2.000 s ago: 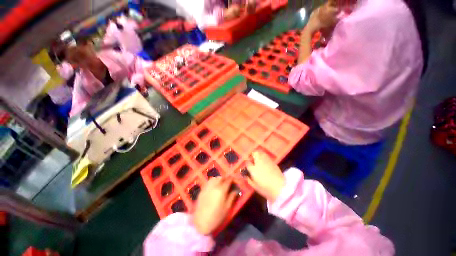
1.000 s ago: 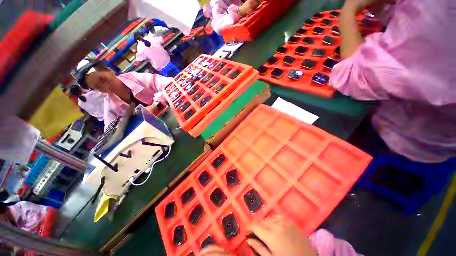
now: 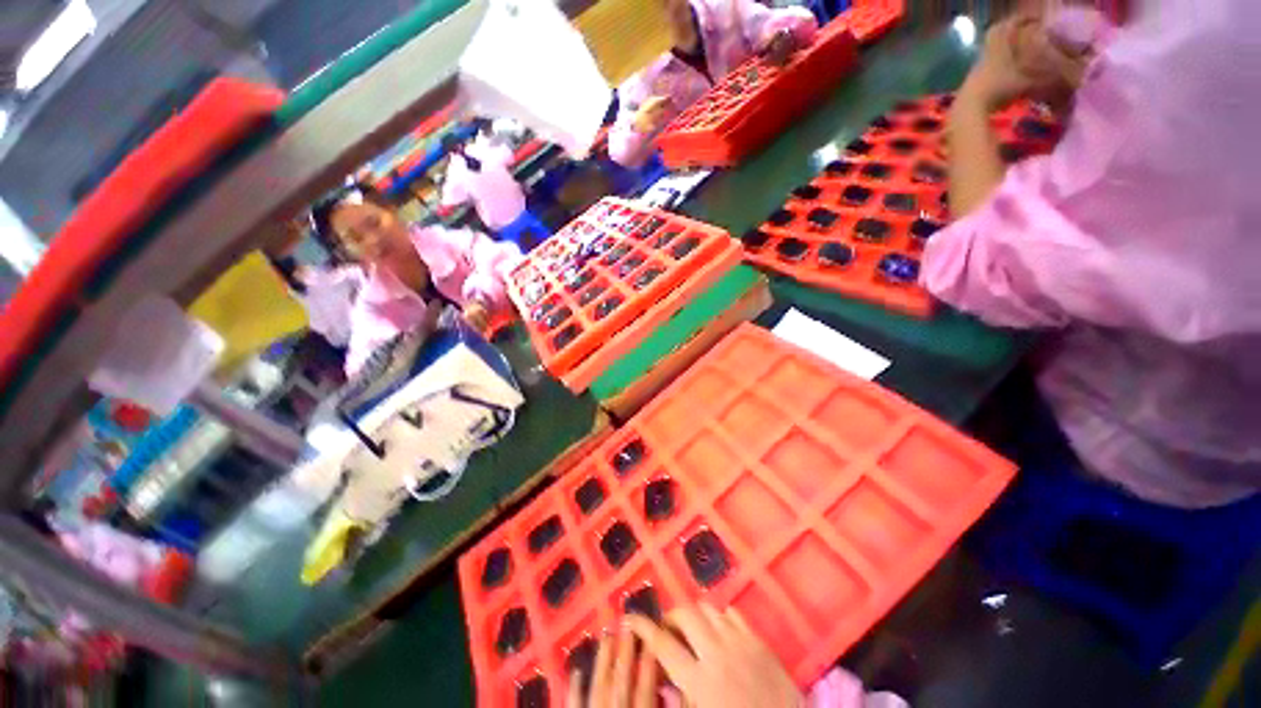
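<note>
A red-orange tray (image 3: 816, 477) with square pockets lies tilted in front of me. Black watch-like units (image 3: 707, 556) sit in the pockets of its left and near part; the pockets of its far and right part are empty. My right hand (image 3: 726, 667) is at the bottom edge, palm down over the tray's near side. My left hand (image 3: 615, 675) is just left of it, cut off by the edge, with its fingers over the near pockets. The fingertips of both hands are close together by a unit (image 3: 643, 603). Whether either holds a unit is hidden.
Stacked filled trays (image 3: 622, 277) stand beyond on a green slab (image 3: 685, 332). A beige box (image 3: 429, 429) with a white cable is at left. A white sheet (image 3: 830, 343) lies behind my tray. A person in pink (image 3: 1106, 249) is close at right by another filled tray (image 3: 857, 208).
The view has tilted up, and my hands sit lower in the picture than two seconds ago. More of my left hand shows than one second ago, beside my right hand.
</note>
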